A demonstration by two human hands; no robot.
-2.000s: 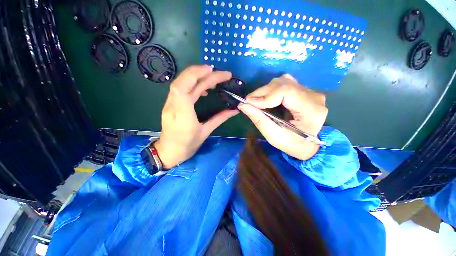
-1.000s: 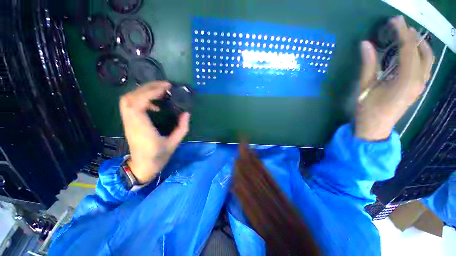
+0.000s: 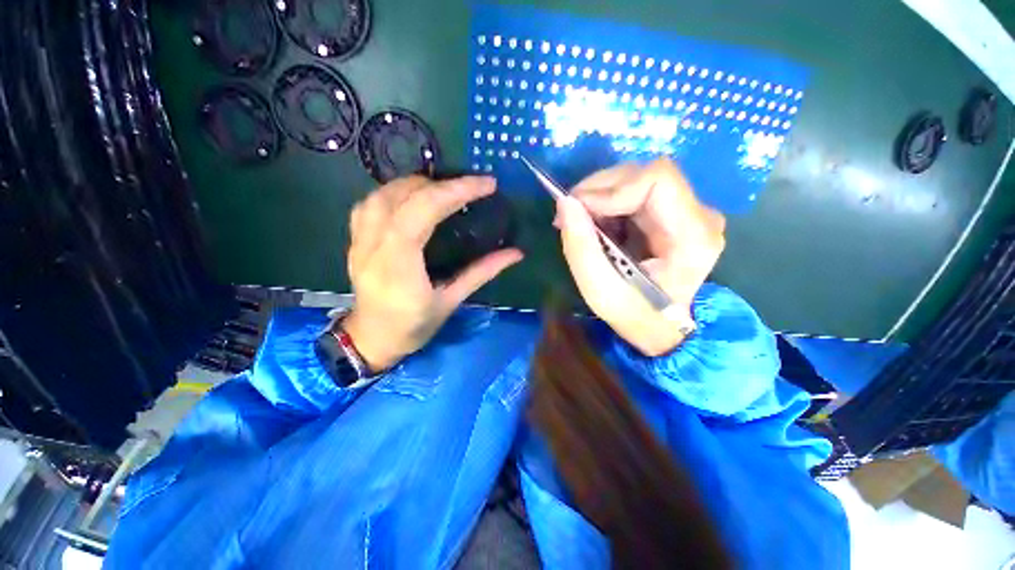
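My left hand (image 3: 410, 251) is curved around a round black plastic part (image 3: 476, 226) low over the green bench, thumb and fingers at its edges. My right hand (image 3: 646, 245) holds silver tweezers (image 3: 607, 243), their tip at the lower left edge of the blue sheet (image 3: 657, 167). Small white dots (image 3: 607, 56) stand in rows on the sheet, and glare hides part of it. Whether the tweezer tip holds a dot cannot be told. Several black parts (image 3: 316, 107) with white dots on their rims lie at the upper left.
Two black parts (image 3: 922, 141) lie on the green bench (image 3: 829, 256) at the right. Stacked black trays stand at the left (image 3: 89, 223) and right (image 3: 929, 356). A brown ponytail (image 3: 612, 445) hangs in front of the blue smock. A blue sleeve (image 3: 985, 462) shows at the lower right.
My right hand has come back from the parts at the far right to the blue sheet. Fewer parts lie at the right. A further part lies in the left group, beside my left hand.
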